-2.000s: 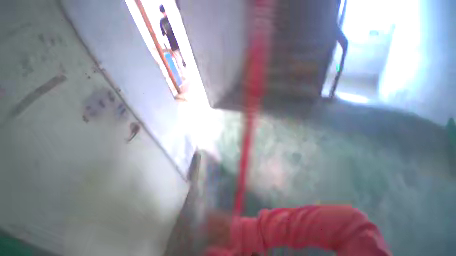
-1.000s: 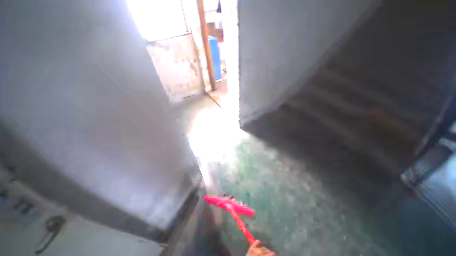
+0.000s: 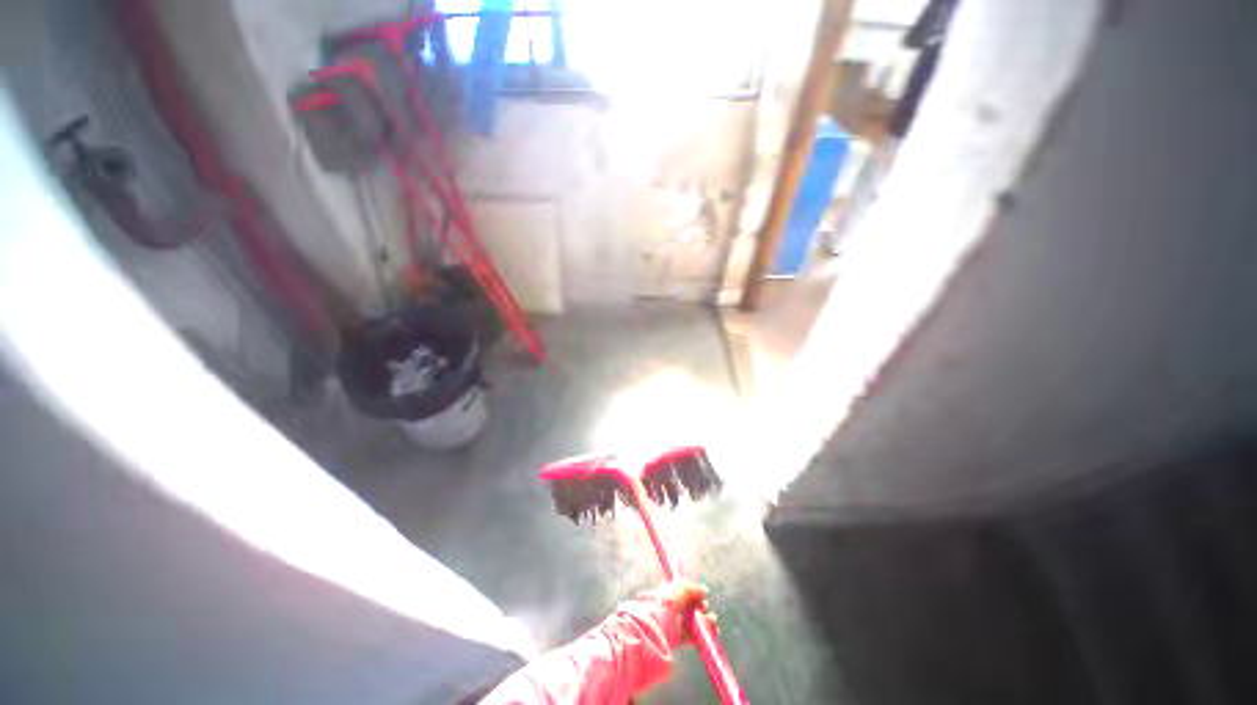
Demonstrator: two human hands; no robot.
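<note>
A red-handled mop point(image 3: 676, 551) runs up from the bottom edge, its head raised in the middle of the view. The head has a red bar with dark, fringe-like strands hanging from it, and glare washes over part of it. My left hand point(image 3: 687, 606), in a pink-red sleeve entering from the lower left, is closed around the handle below the head. The handle's lower end is cut off by the frame. My right hand is not in view.
Several stored mops point(image 3: 352, 117) lean heads up against the back wall. A dark-lined bin point(image 3: 414, 365) with a white lower part stands below them. Red pipes point(image 3: 228, 179) run down the left wall. A bright doorway with a blue object point(image 3: 811, 200) is at upper right.
The view has swung left and moved nearer the corner; the stored mops and bin have come into view. The mop head appears higher, and more of my left forearm shows.
</note>
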